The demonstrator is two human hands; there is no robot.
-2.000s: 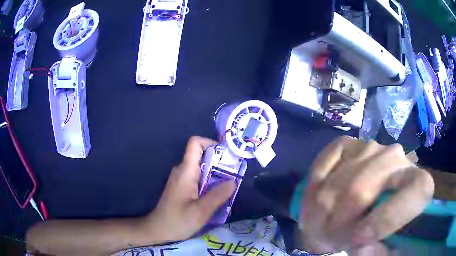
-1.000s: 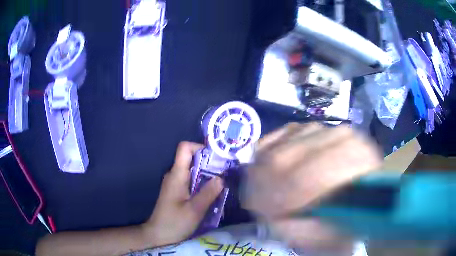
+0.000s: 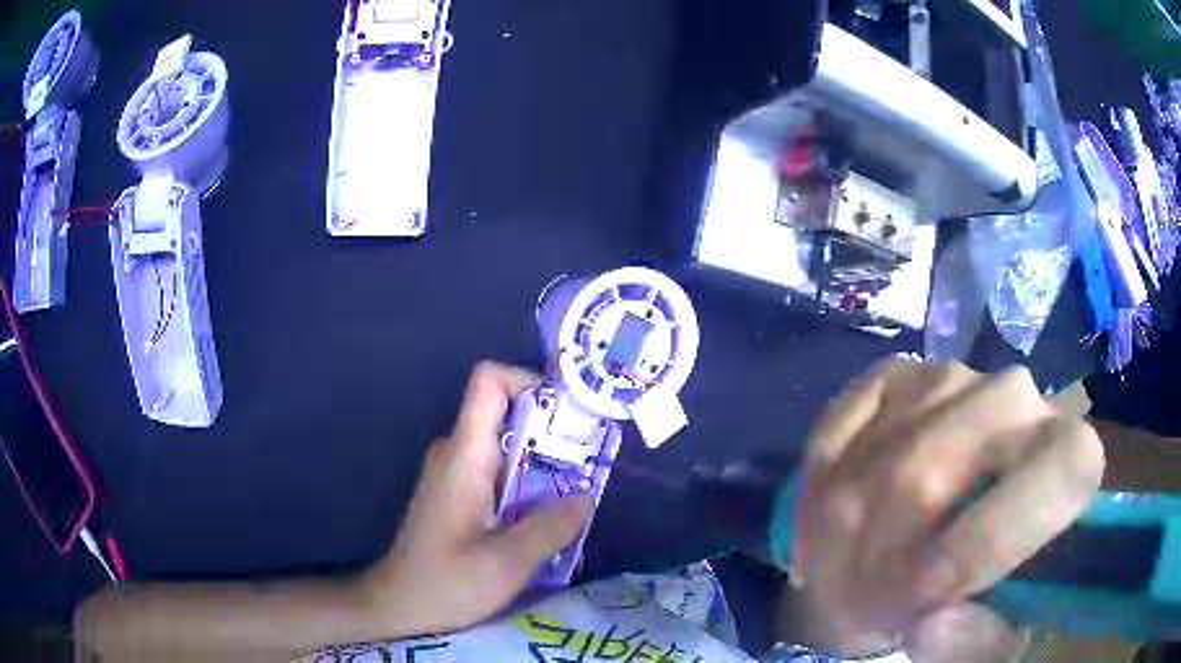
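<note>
A pale lilac handheld fan unit [image 3: 628,347] is in front of me, its round spoked head up and its open handle toward me. A small white tab sticks out at the lower right of the head. My left hand [image 3: 499,505] holds the handle, thumb across it. My right hand [image 3: 945,486] is closed round the teal electric screwdriver [image 3: 1101,557], a little blurred. The dark nose of the screwdriver points left at the neck area below the fan head. Whether the bit touches a screw cannot be told.
Two more fan units [image 3: 168,298] lie at the left, and a handle housing [image 3: 382,149] at the top. The screw feeder [image 3: 894,156] stands upper right, beside clear bags [image 3: 1023,292] and lilac parts [image 3: 1127,220]. A red-edged phone [image 3: 45,453] lies far left.
The right hand with the screwdriver moved left over the fan's neck, then back right, uncovering the white tab. The left hand keeps its hold on the fan. The camera view has shifted slightly.
</note>
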